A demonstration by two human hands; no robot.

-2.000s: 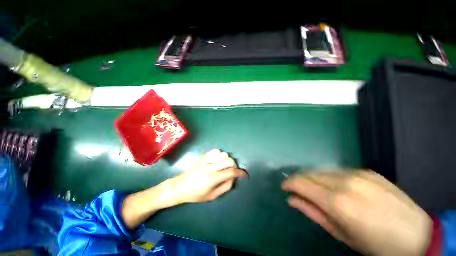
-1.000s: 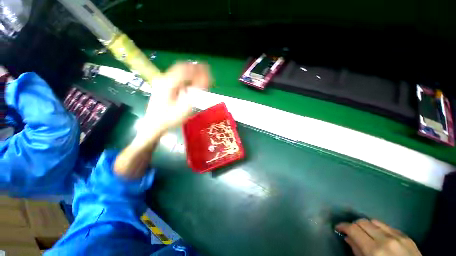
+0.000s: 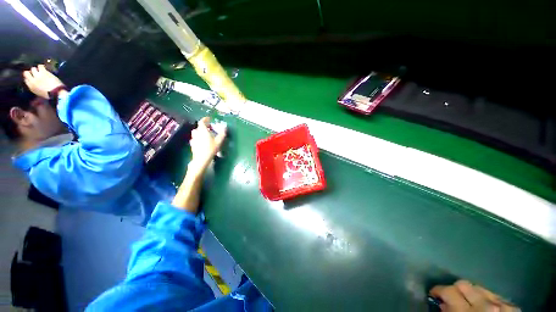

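Observation:
My left hand [image 3: 204,143] reaches out to the left on the green bench mat, beside a black tray of pink-edged phones [image 3: 149,128]. A small whitish item [image 3: 219,129] is at its fingertips; whether the fingers grip it is unclear. My right hand [image 3: 472,297] is at the bottom right, cut off by the picture's edge, with its fingers closed around a small dark item [image 3: 434,300]. The red bin [image 3: 263,170], holding thin cream slivers [image 3: 300,167], stands on the mat between my hands.
A person in a blue smock [image 3: 91,155] sits at the left. A white strip [image 3: 396,159] separates the mat from the green belt [image 3: 292,97]. An open phone [image 3: 370,92] lies beside a long black carrier [image 3: 463,116] there. A yellow-wrapped pole [image 3: 214,74] stands behind the bin.
The view has swung left. My left hand, earlier near the mat's centre, then blurred above the bin's left side, is now beside the phone tray. My right hand stays low at the right.

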